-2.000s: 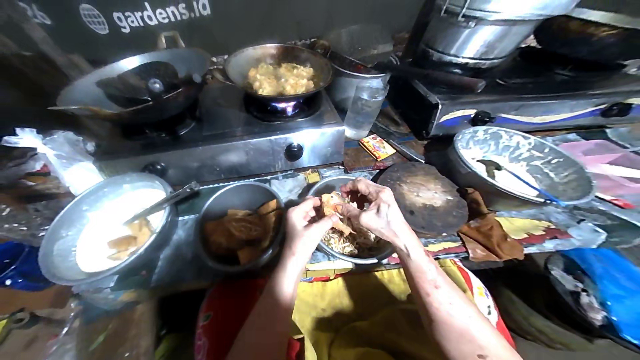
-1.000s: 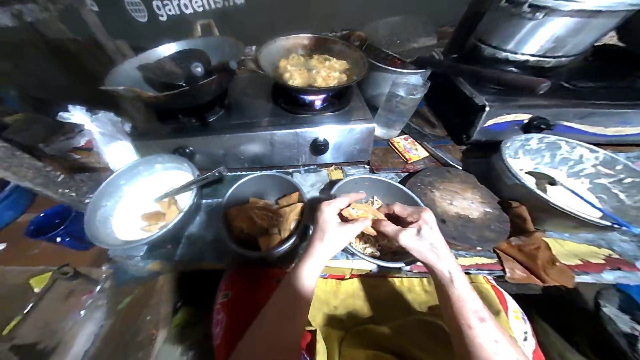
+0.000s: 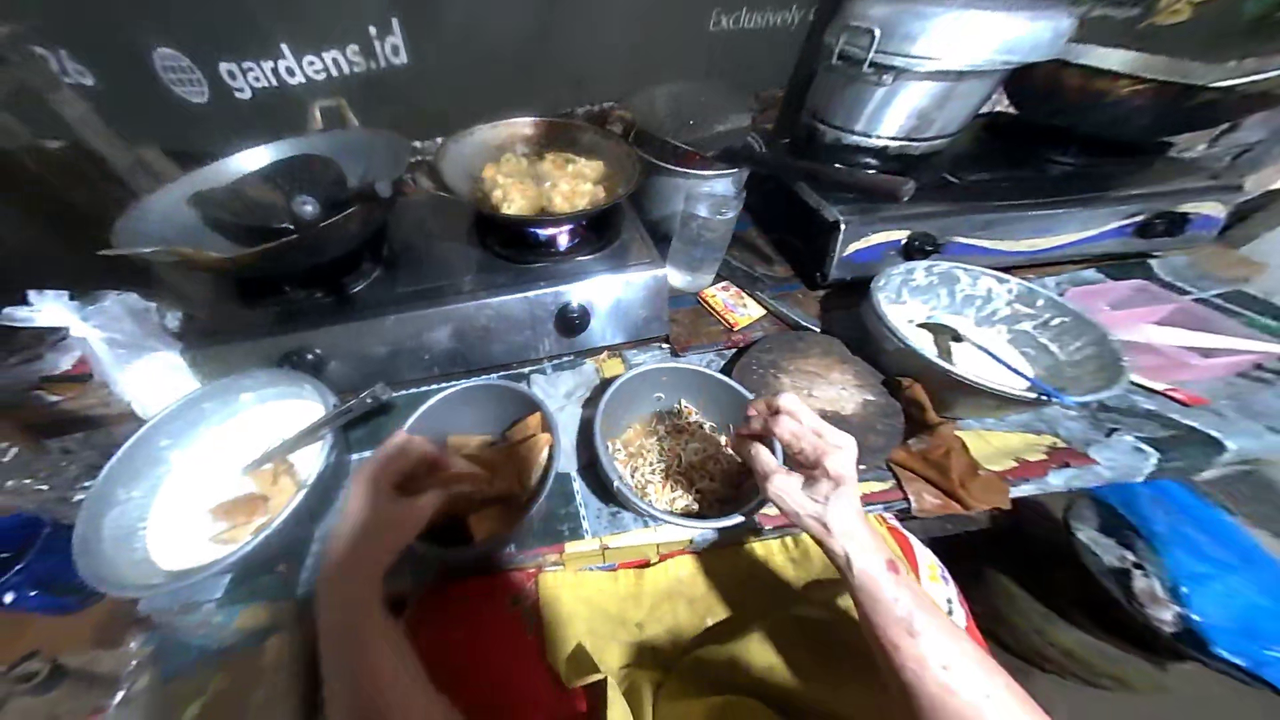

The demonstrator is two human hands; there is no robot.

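Note:
My left hand (image 3: 395,500) is blurred over the left rim of a grey bowl (image 3: 425,405) of brown tofu pieces (image 3: 505,465); whether it holds anything I cannot tell. My right hand (image 3: 800,455) is at the right rim of a second grey bowl (image 3: 640,385), which holds bean sprouts (image 3: 685,460). Its fingertips are bent together, and nothing clearly shows between them. On the far left a metal basin (image 3: 110,500) holds white batter (image 3: 190,480), several brown pieces (image 3: 240,510) and a metal utensil (image 3: 320,430).
Behind the bowls, a gas stove (image 3: 450,345) bears an empty wok (image 3: 370,150) and a pan of frying food (image 3: 545,185) over a lit flame. A round wooden board (image 3: 820,390), a glass of water (image 3: 705,235) and a batter-smeared basin (image 3: 1090,345) are to the right.
My hands have moved apart from above the sprout bowl, where they held a tofu piece together. The left one has gone left to the tofu bowl.

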